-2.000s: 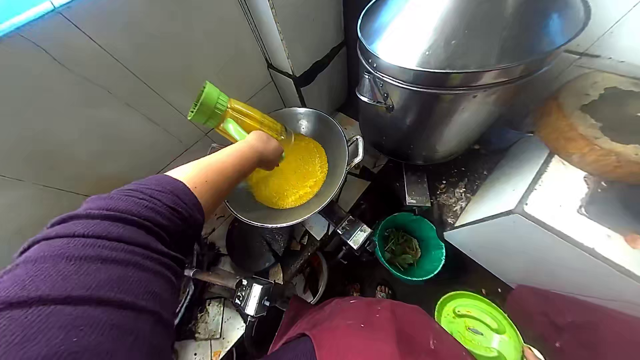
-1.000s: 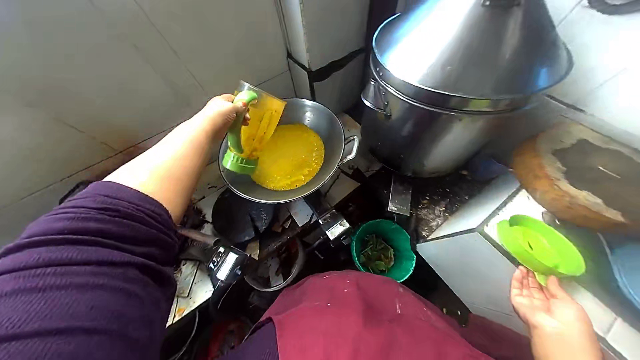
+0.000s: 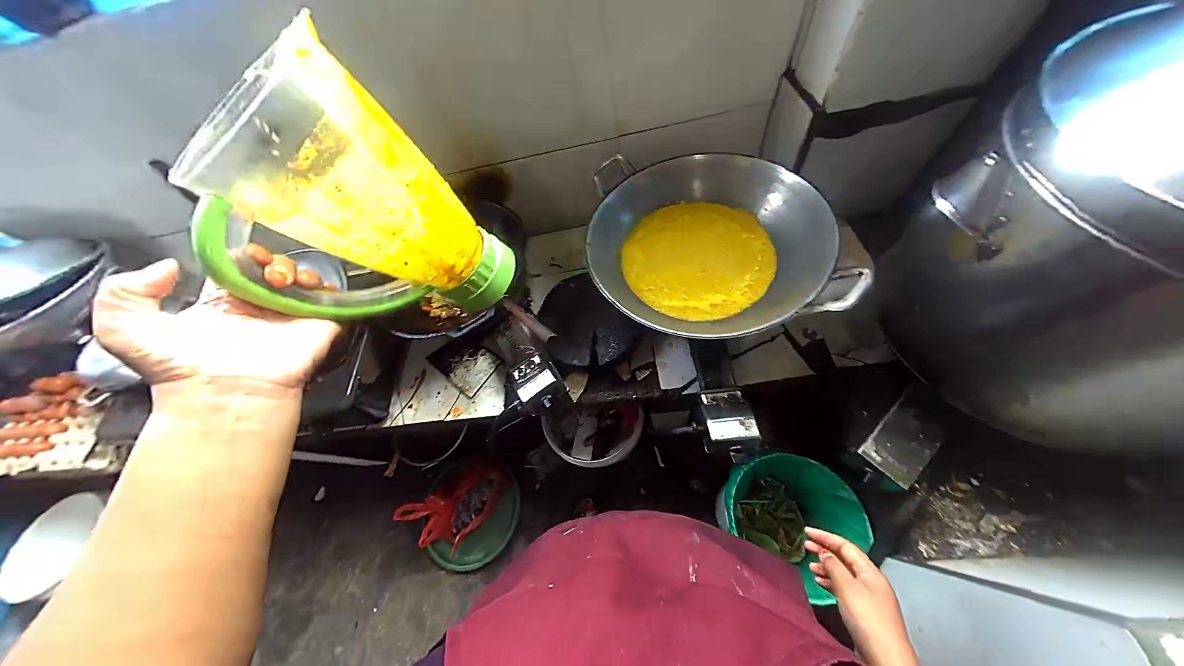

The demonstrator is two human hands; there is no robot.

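My left hand (image 3: pixel 227 333) grips the green handle of a clear blender jar (image 3: pixel 361 185), its fingers passing through the handle. The jar is tilted, with its green collar pointing down to the right and yellow residue coating the inside. To the right of the jar, a metal wok (image 3: pixel 795 213) stands on the stove, holding a yellow liquid (image 3: pixel 698 262). My right hand (image 3: pixel 856 583) holds nothing, its fingers loosely apart over the rim of a green bucket (image 3: pixel 846 504) with leaves (image 3: pixel 770 518) inside.
A large metal steamer pot (image 3: pixel 1045 305) stands at the right. Below the wok are burner valves (image 3: pixel 731 416) and a white bucket (image 3: pixel 597 449). A green basin (image 3: pixel 481 541) with a red plastic bag sits on the floor. Eggs (image 3: pixel 42 421) lie in trays at far left.
My left hand has moved left with the jar, away from the wok. My right hand held a light green dish a second ago and is now without it. The view has swung left.
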